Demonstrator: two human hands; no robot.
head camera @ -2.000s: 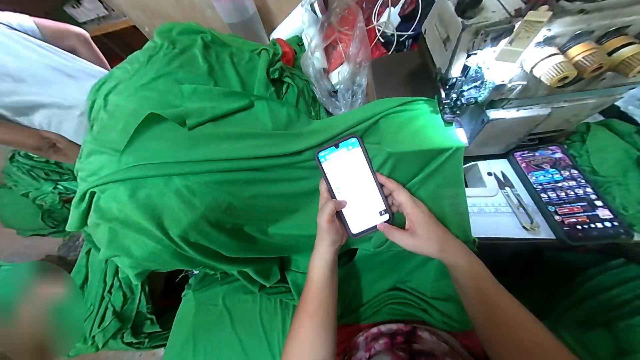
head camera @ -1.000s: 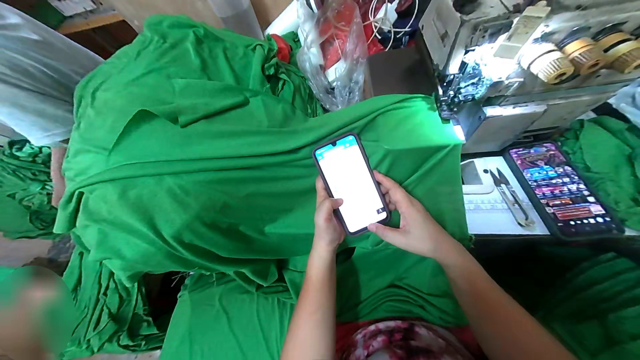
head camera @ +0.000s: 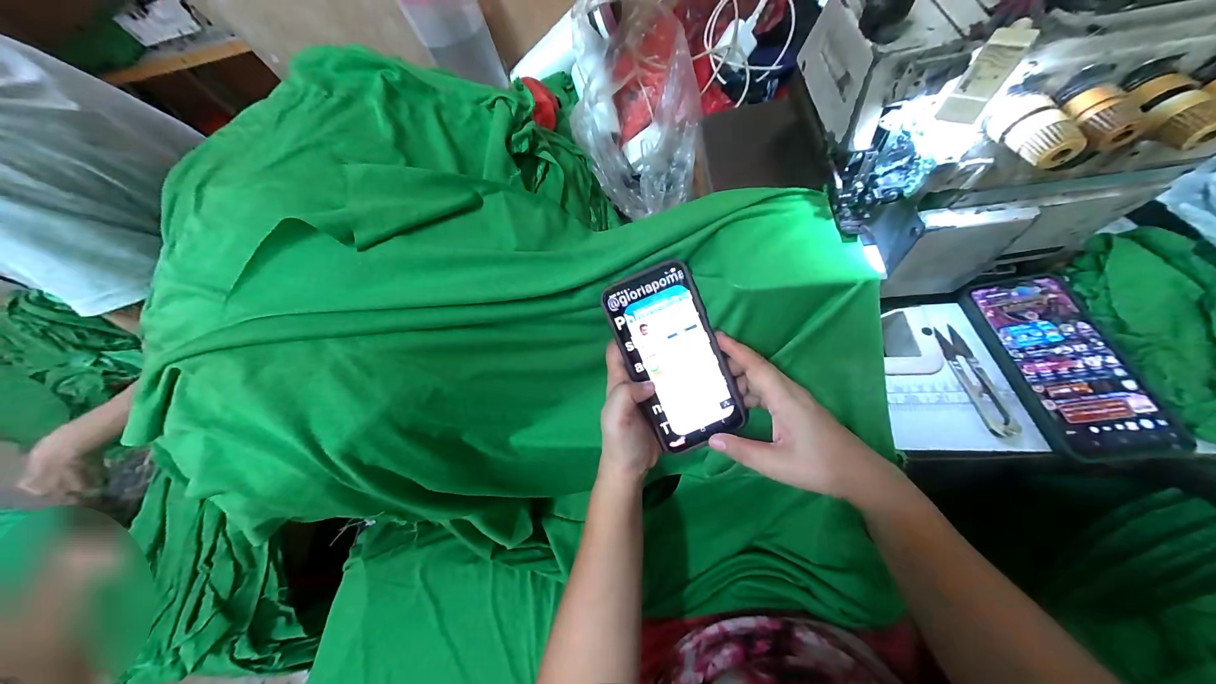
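Observation:
A dark-framed smartphone (head camera: 676, 366) with a lit screen is held between both hands above green knit fabric (head camera: 456, 351). My left hand (head camera: 629, 418) grips its left edge, thumb at the screen's side. My right hand (head camera: 788, 418) supports the lower right edge and corner, its thumb near the bottom. The fabric lies spread across the work surface, its right end by the lit needle area of a sewing machine (head camera: 869, 204). Thread snips (head camera: 978, 380) lie at the right beside a second smartphone (head camera: 1073, 366), whose screen is also lit.
Large thread cones or knobs (head camera: 1035, 128) line the machine at upper right. A clear plastic bag (head camera: 636, 114) and a white cable (head camera: 746, 47) lie behind the fabric. At left stands a person in a light shirt (head camera: 85, 171); another person's hand (head camera: 66, 461) is lower left. More green fabric (head camera: 228, 589) hangs below.
The held phone's screen has changed from a mostly white page to a smaller page over a dark background. The person at the left has moved, and a hand now shows at lower left.

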